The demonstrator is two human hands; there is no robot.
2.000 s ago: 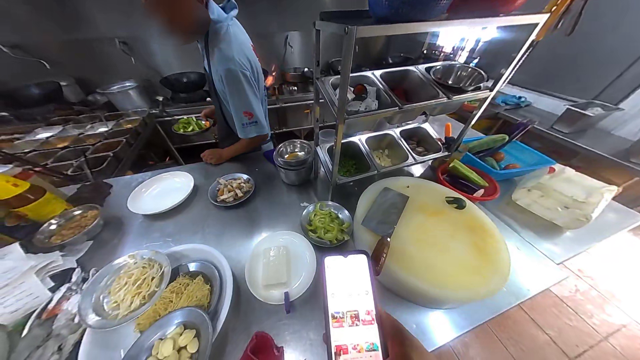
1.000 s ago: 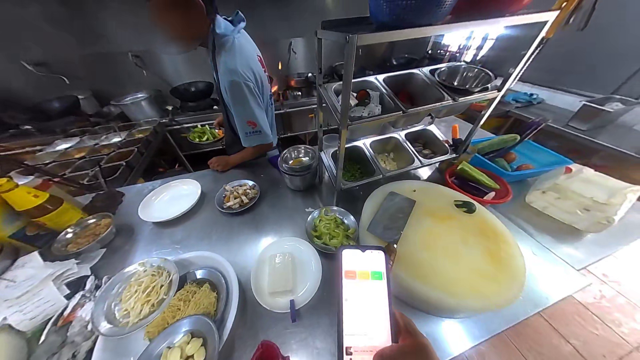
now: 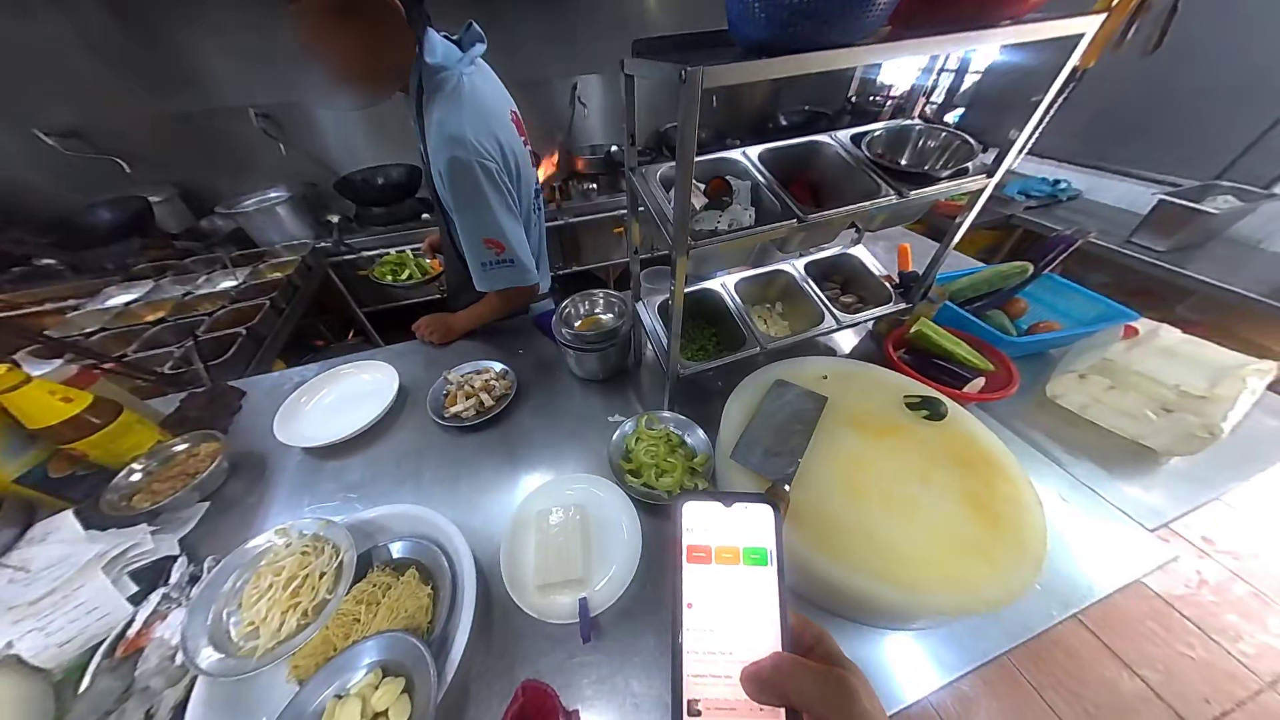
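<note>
My right hand (image 3: 815,675) holds a smartphone (image 3: 732,610) upright at the bottom centre, its thumb over the lit screen. Just beyond the phone, a cleaver (image 3: 780,430) lies on a round, yellowed cutting board (image 3: 920,490). Left of the cleaver is a metal bowl of sliced green vegetable (image 3: 660,455). A white block, apparently wrapped, rests on a white plate (image 3: 615,520), with a small purple strip at the plate's edge. My left hand is out of view.
A co-worker (image 3: 480,170) stands across the steel counter (image 3: 430,480). Dishes of bean sprouts (image 3: 290,590) and noodles (image 3: 370,610) fill the lower left. A metal rack (image 3: 690,200) holds food pans. A red basket (image 3: 1005,385) and blue tray (image 3: 1080,335) hold vegetables.
The phone's screen shows a different page than two seconds ago. The thumb now lies over the screen's lower right. The view has shifted slightly.
</note>
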